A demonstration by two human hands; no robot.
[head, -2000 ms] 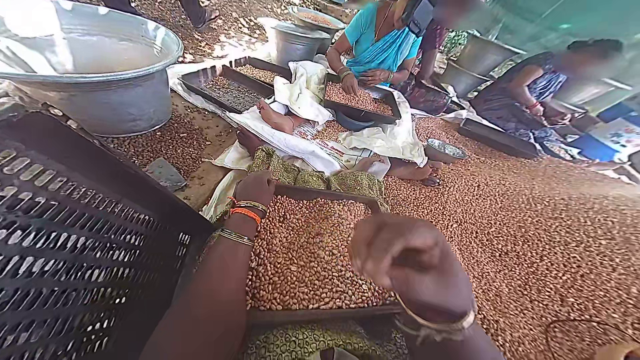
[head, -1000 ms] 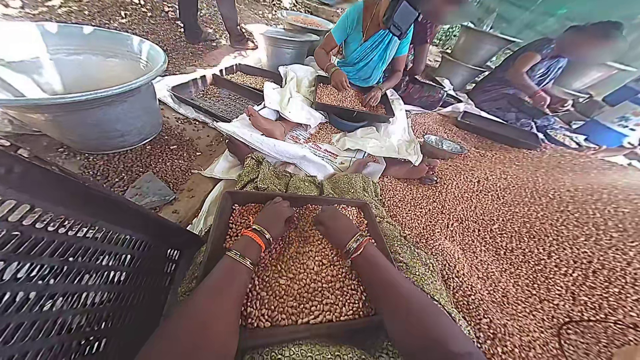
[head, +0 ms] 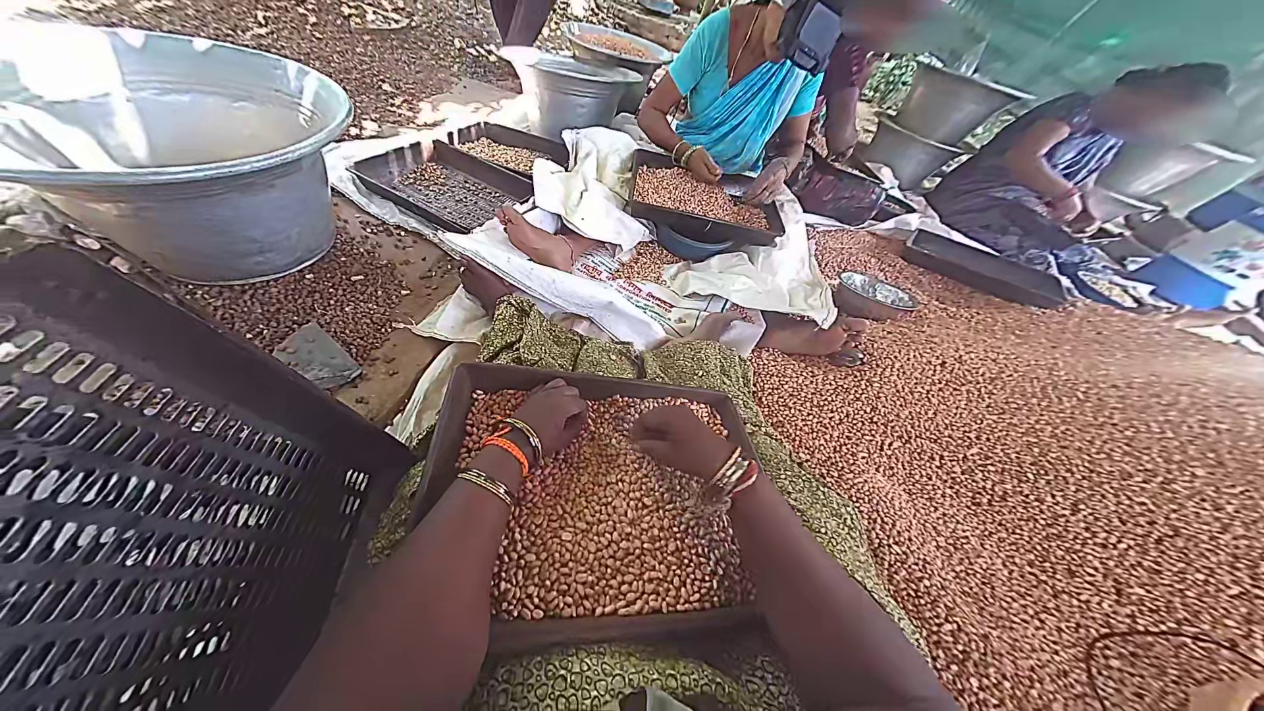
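Observation:
A dark rectangular tray (head: 632,632) rests on my lap over patterned green cloth (head: 820,494), holding a layer of reddish-brown shelled nuts or seeds (head: 612,533). My left hand (head: 555,415) is at the tray's far left part, its curled fingers touching the nuts. Across from it, my right hand (head: 681,439) hovers low over or touches the nuts at the far right part, fingers bent inward. Whether either hand pinches a nut is hidden by the fingers. Bangles circle both wrists.
Left of me stands a black slotted plastic crate (head: 148,474), with a large metal tub (head: 227,217) behind it. A broad heap of nuts (head: 1066,474) spreads at the right. Ahead, a person handles nuts in another tray (head: 701,222); a metal bowl (head: 874,296) sits near the heap.
Two seconds ago my right hand was raised above the tray's right side; it came down to the nuts by one second ago. My left hand moved from the far rim onto the nuts.

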